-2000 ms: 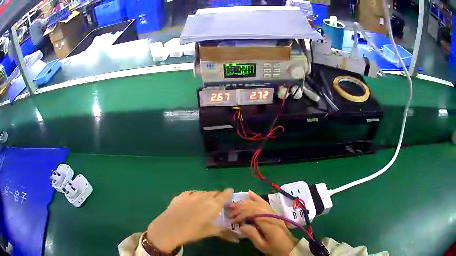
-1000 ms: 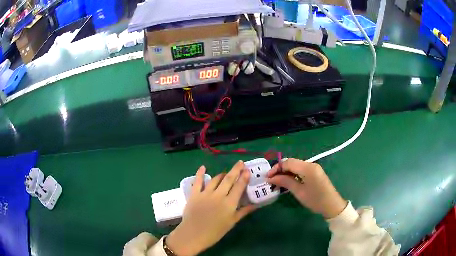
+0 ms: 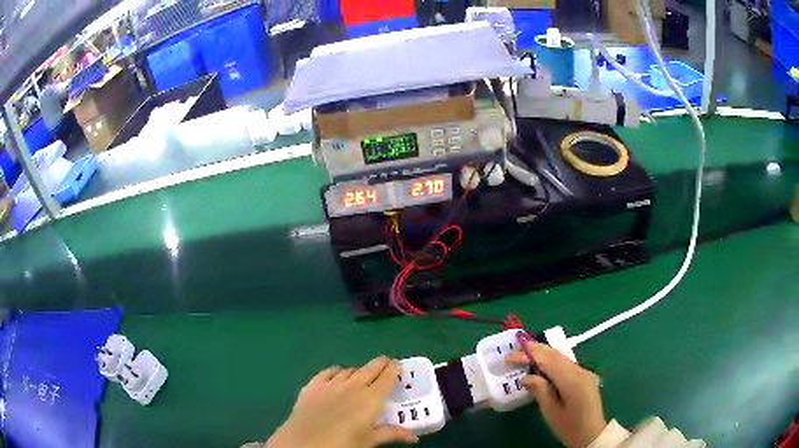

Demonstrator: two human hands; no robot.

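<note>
Two white plug adapters sit on the white power strip (image 3: pixel 478 385), one at the left (image 3: pixel 415 404) and one at the right (image 3: pixel 498 354). Black tape shows on the strip between them. My left hand (image 3: pixel 346 404) rests on the left adapter's left side, its fingers on the edge. My right hand (image 3: pixel 565 394) holds the red-black test lead (image 3: pixel 526 343) at the right adapter; its plug end is hidden by the fingers. The panel meter (image 3: pixel 389 193) reads 2.64 and 2.70 in orange.
Two more adapters (image 3: pixel 140 376) lie beside the blue mat (image 3: pixel 53 376) at the left. The electronic load (image 3: pixel 407 140) and tape roll (image 3: pixel 595 154) sit on the black equipment box (image 3: pixel 499 232). A white cord (image 3: pixel 692 254) curves up at the right. Red wires hang in front of the box.
My left hand has moved from the middle of the strip to the left adapter. My right hand stays by the right adapter with the lead. The meter went from about zero to 2.64 and 2.70.
</note>
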